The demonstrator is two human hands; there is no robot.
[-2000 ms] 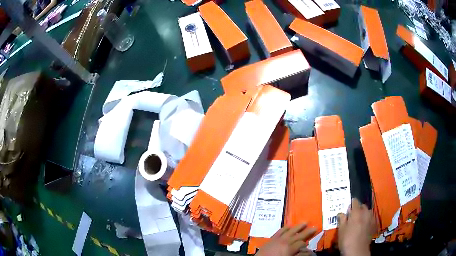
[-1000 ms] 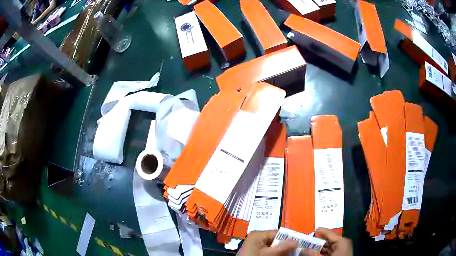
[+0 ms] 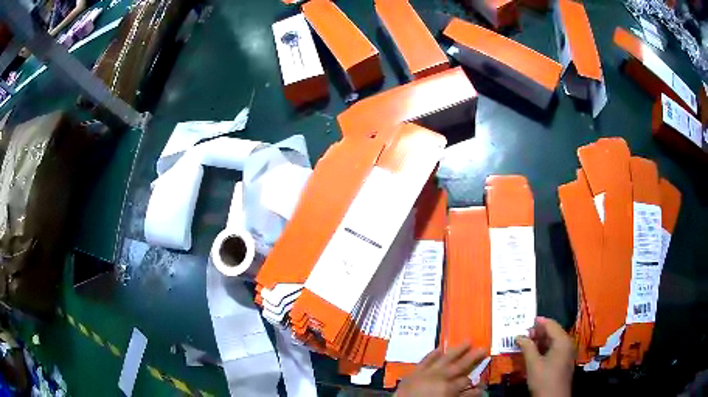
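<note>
A flat orange carton (image 3: pixel 513 256) with a white text panel lies on a stack of blanks in front of me. A barcode label (image 3: pixel 509 342) lies near the lower end of its panel. My right hand (image 3: pixel 550 353) has its fingertips on the panel at the label's right edge and holds nothing that I can see. My left hand (image 3: pixel 444 374) rests with fingers spread on the lower end of the neighbouring orange blanks (image 3: pixel 466 279). A small white piece shows beside its fingertips. Both hands are partly cut off by the bottom edge.
A thick fanned pile of blanks (image 3: pixel 318 225) lies left, beside a label roll (image 3: pixel 233 251) and curled liner (image 3: pixel 172 209). Another stack of blanks (image 3: pixel 613 256) lies right. Erected cartons (image 3: pixel 411 39) stand at the far side. A large brown carton (image 3: pixel 31 194) is at far left.
My hands have parted; a second ago they held a barcode label between them. The label now lies on the carton's panel. The clear cup by the post no longer shows.
</note>
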